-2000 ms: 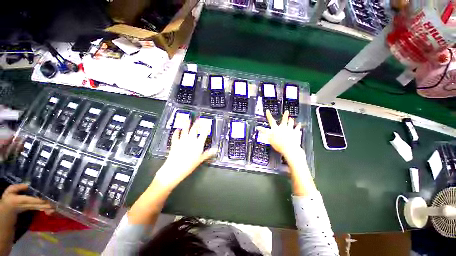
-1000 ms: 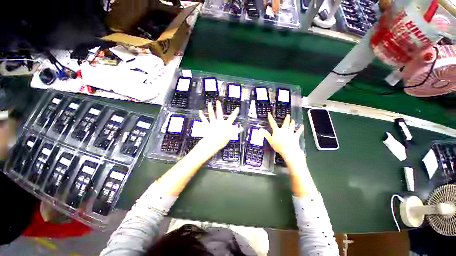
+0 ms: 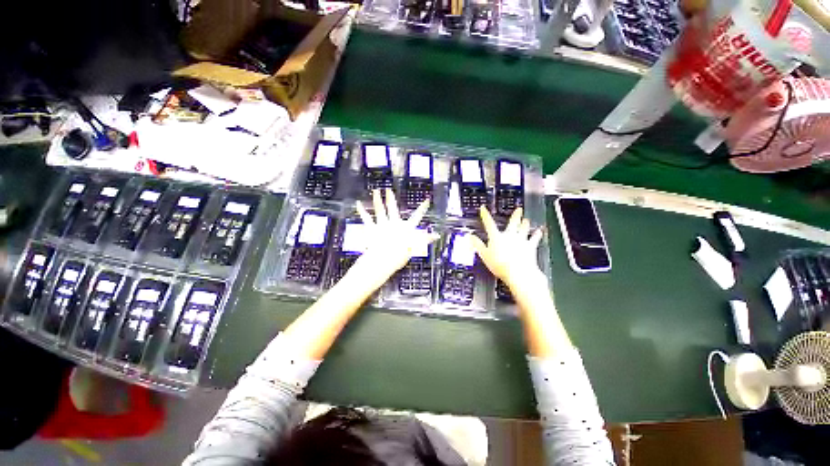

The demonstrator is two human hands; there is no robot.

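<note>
A clear blister tray (image 3: 382, 304) lies on the green bench in front of me with two rows of black feature phones (image 3: 309, 248), their screens lit white. My left hand (image 3: 393, 238) is spread over the middle of the tray, fingers apart, partly hiding phones in the lower row. My right hand (image 3: 510, 248) is spread over the tray's right part and covers most of the lower right phone. Neither hand holds anything; whether the fingertips touch keys is hard to tell. A white piece (image 3: 455, 198) stands beside an upper-row phone.
A second filled blister tray (image 3: 164, 267) lies left. A smartphone (image 3: 582, 234) lies right of my tray. Loose white pieces (image 3: 714, 264), a small cream fan (image 3: 804, 377) and another tray are further right. A post (image 3: 617, 127), pink fan (image 3: 784, 127) and cardboard box (image 3: 300, 68) stand behind.
My left hand has moved right from the tray's left part to its middle, mostly before one second ago. The neighbour's hands have left the second tray, which now sits lower and flatter.
</note>
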